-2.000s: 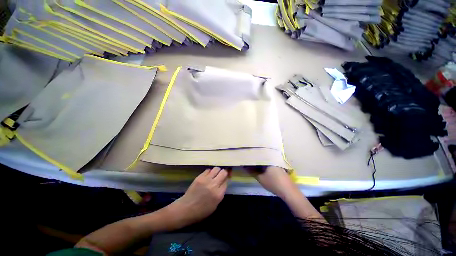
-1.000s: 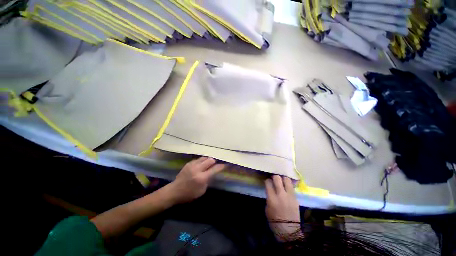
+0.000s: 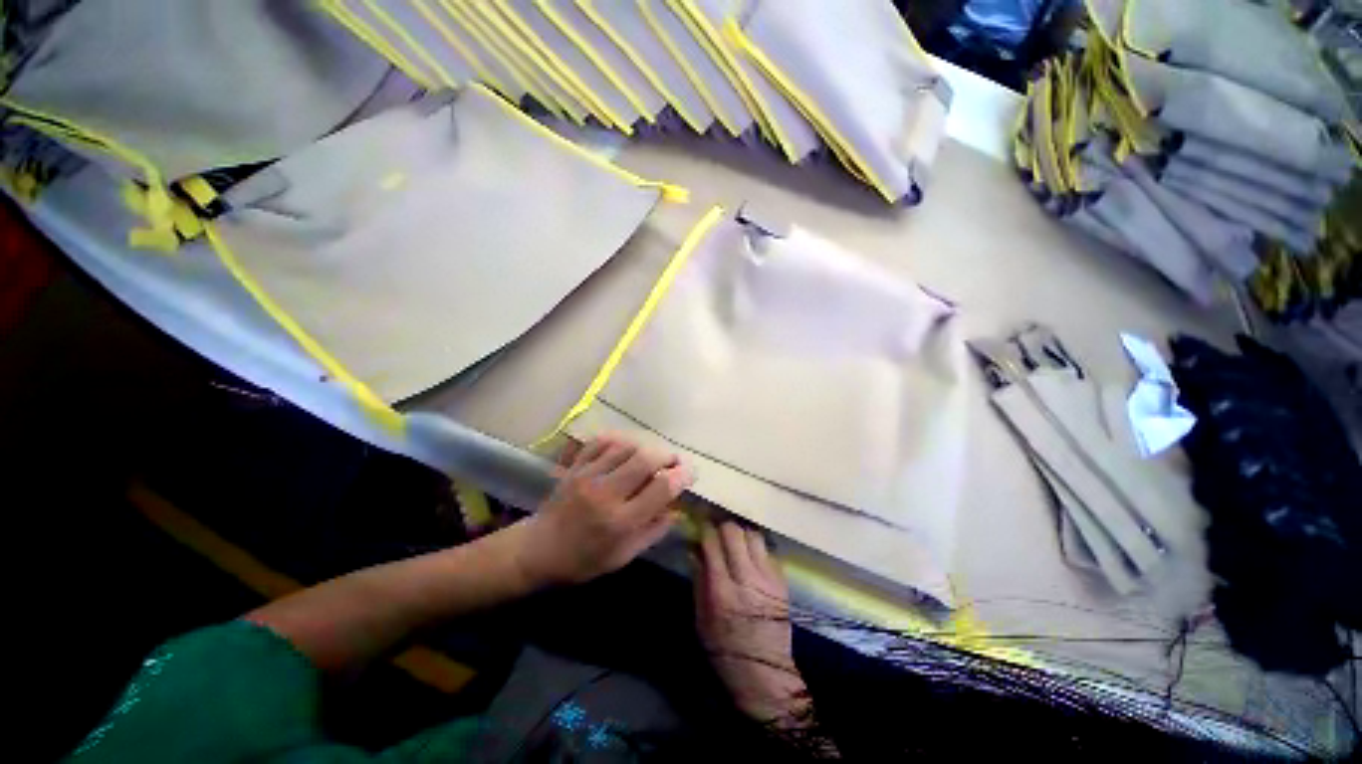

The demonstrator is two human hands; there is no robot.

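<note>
A light grey-beige sewn panel [image 3: 807, 358] with a yellow left edge lies on the table in front of me. A dark fold line runs along its near edge. My left hand [image 3: 610, 500] rests on the panel's near left edge, fingers bent over it; the fingertips' hold is hidden. My right hand [image 3: 739, 597] is beside it, just below the near edge, with its fingertips at the edge and loose hair strands across it. I cannot tell if the right hand grips the cloth.
Another yellow-edged panel [image 3: 433, 239] lies left. Fanned panels [image 3: 657, 60] lie at the far side, folded stacks [image 3: 1240, 120] at far right. Narrow grey strips [image 3: 1076, 463], a white scrap [image 3: 1155, 396] and a black heap [image 3: 1270, 493] lie right. The table's white edge [image 3: 478, 455] curves in front.
The view has turned, so the table appears tilted. My left hand has come onto the panel's near left edge. My right hand has moved left from the near right corner to beside my left hand.
</note>
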